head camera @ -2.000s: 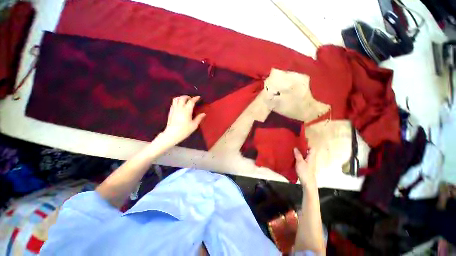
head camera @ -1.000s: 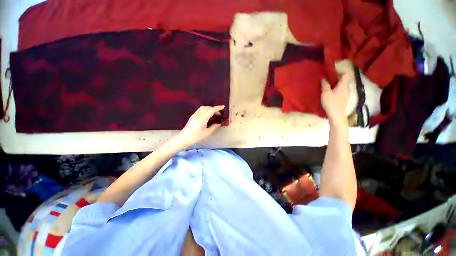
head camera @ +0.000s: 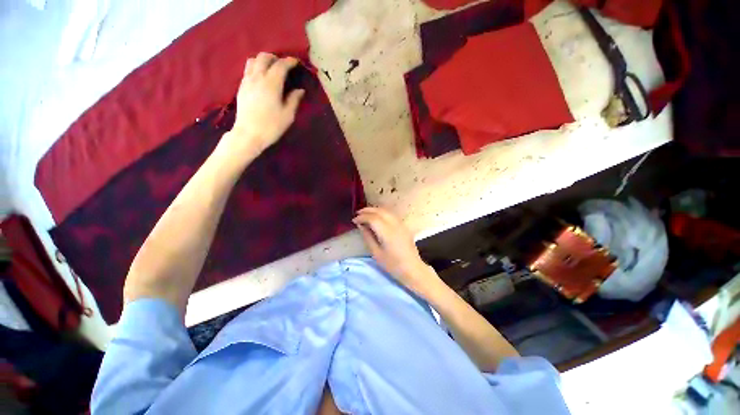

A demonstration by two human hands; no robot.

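A dark red and black patterned panel [head camera: 284,182] lies flat at the table's front left, with plain red fabric [head camera: 195,77] along its far side. My left hand [head camera: 268,97] is on the panel's far right corner, fingers bent over the cloth; whether it grips is unclear. My right hand [head camera: 385,239] is at the near right corner, thumb and fingertips at the panel's edge; a grip cannot be made out. A cut red lining piece [head camera: 507,89] lies on a smaller dark patterned piece [head camera: 434,138]. Shears [head camera: 625,81] lie to the right.
The off-white table [head camera: 381,138] is speckled with lint. A dark patterned cloth pile [head camera: 710,81] is at the right edge. Below the table are a copper-coloured box [head camera: 573,263] and a white plastic bag [head camera: 637,243]. More red cloth [head camera: 36,267] is at far left.
The view has turned and shifted. My left hand has moved from the panel's near corner to its far right corner. My right hand has left the area by the shears and come to the panel's near corner.
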